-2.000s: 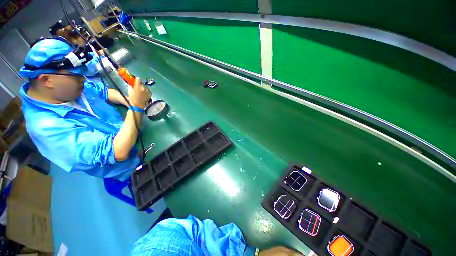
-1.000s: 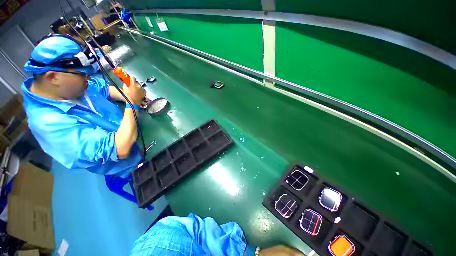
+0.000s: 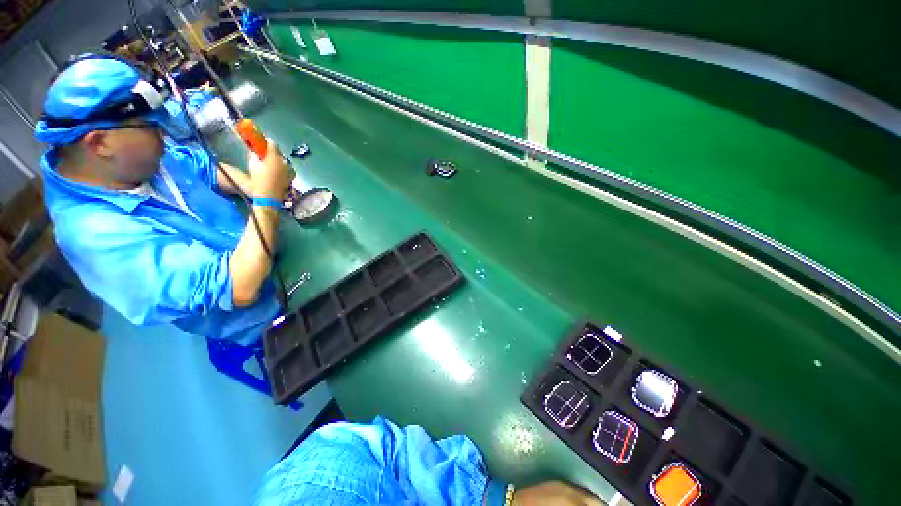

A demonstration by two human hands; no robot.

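Note:
The black component tray [image 3: 682, 435] lies at the lower right and is cut off by the bottom edge. Several dark rounded-square units with pale outlines sit in its pockets; one unit [image 3: 654, 392] has a bright reflection and one has an orange face [image 3: 677, 485]. Other pockets are empty. A blue sleeve [image 3: 385, 469] reaches in from the bottom. Only the wrist and back of my left hand [image 3: 555, 494] show at the bottom edge, left of the tray; its fingers are cut off, so what it holds is hidden. My right hand is out of the picture.
A second black tray [image 3: 366, 314], empty, lies slanted at centre left on the green bench [image 3: 474, 395]. Beyond it are a round dish [image 3: 314, 205] and a small dark unit [image 3: 442, 169]. A person [image 3: 148, 217] in blue at the left holds an orange tool [image 3: 251, 137]. A cardboard box [image 3: 57, 405] stands lower left.
The view has shifted slightly. The other person's hand and orange tool have moved a little. My left wrist stays at the bottom edge and the tray units are unchanged.

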